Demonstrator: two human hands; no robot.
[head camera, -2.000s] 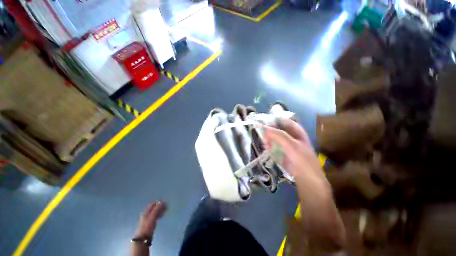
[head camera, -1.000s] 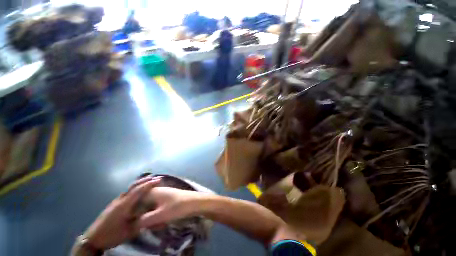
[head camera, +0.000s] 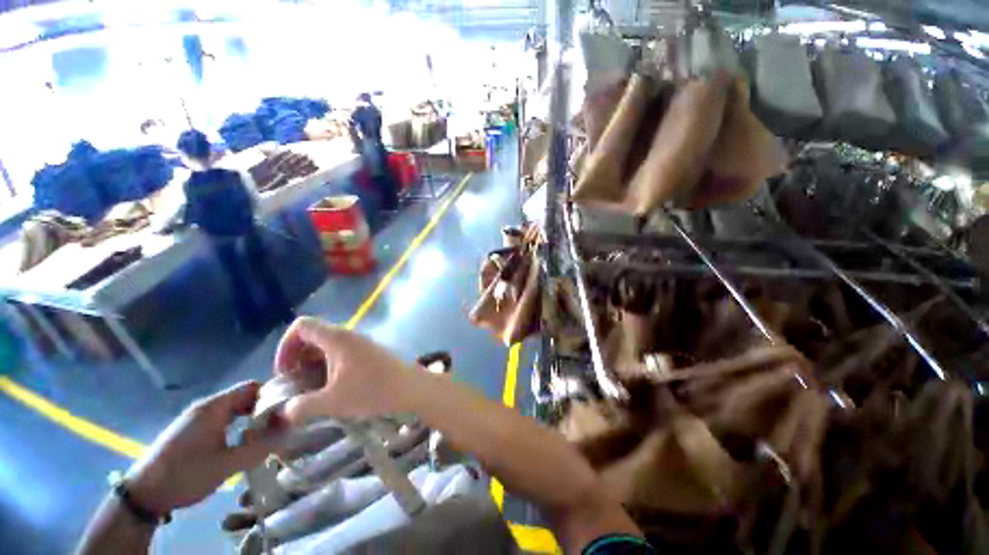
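Observation:
Several cream handbags (head camera: 358, 493) hang in a bunch below my hands at the bottom centre, side by side, with brown-edged tops. My left hand (head camera: 201, 439), with a bracelet at the wrist, holds the gathered cream handles (head camera: 284, 392) from the left. My right hand (head camera: 342, 374) reaches across from the right, its thumb and fingers closed on the same handles. The lower parts of the bags are cut off by the picture's edge.
A tall silver rack (head camera: 586, 293) on the right carries tiers of brown bags (head camera: 683, 141) and grey bags (head camera: 786, 81). At the left, people stand at a long white table (head camera: 119, 271) with blue stacks (head camera: 98, 179). A red-edged carton (head camera: 342, 233) and yellow floor lines (head camera: 412, 244) lie ahead.
The view has turned and the hanging rack now stands close on the right. My hands have come together on the handles, with the cream bags showing more clearly below.

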